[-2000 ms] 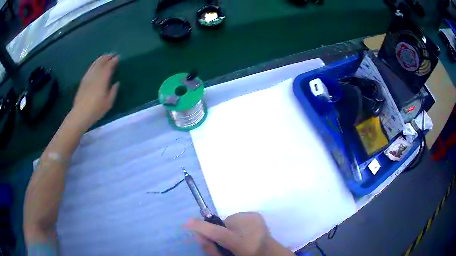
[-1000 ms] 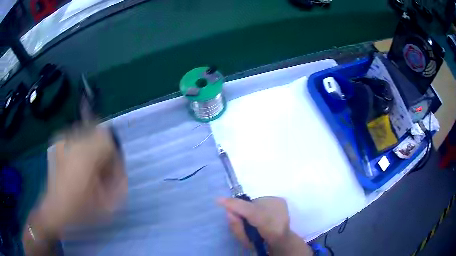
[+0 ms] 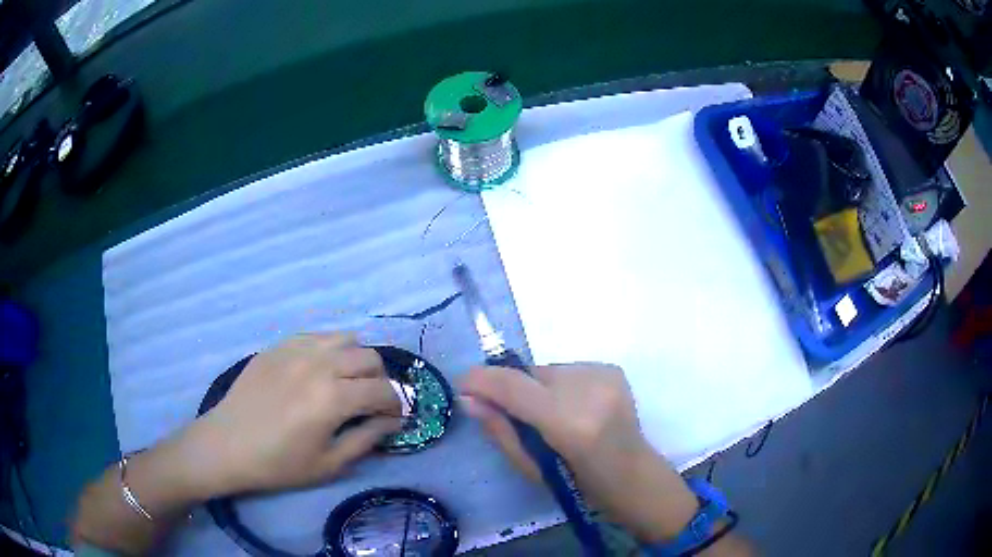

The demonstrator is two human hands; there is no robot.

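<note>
The black headphones (image 3: 223, 383) lie on the ribbed pale foam sheet (image 3: 239, 261). The open earcup with a green circuit board (image 3: 432, 405) faces up, and the other round earcup (image 3: 392, 530) lies nearer me. My left hand (image 3: 315, 408) is over the open cup, its fingers at the board's left side and partly covering it. My right hand (image 3: 555, 419) holds the soldering iron (image 3: 528, 430), its tip over the foam beyond the board, not touching it. The green solder spool (image 3: 474, 131) stands at the foam's far edge, with thin solder strands near it.
A short dark wire piece (image 3: 422, 311) lies on the foam. White paper (image 3: 642, 283) is to its right. The blue tray (image 3: 751, 261) holds cables and a yellow sponge (image 3: 843, 246). A square black fan (image 3: 925, 103) stands beyond. Other headphones (image 3: 100, 133) rest on the green bench.
My left hand, empty two seconds ago over the green bench, has come back to the foam. The headphones now lie on the foam under it. The view has shifted; my right hand still holds the iron.
</note>
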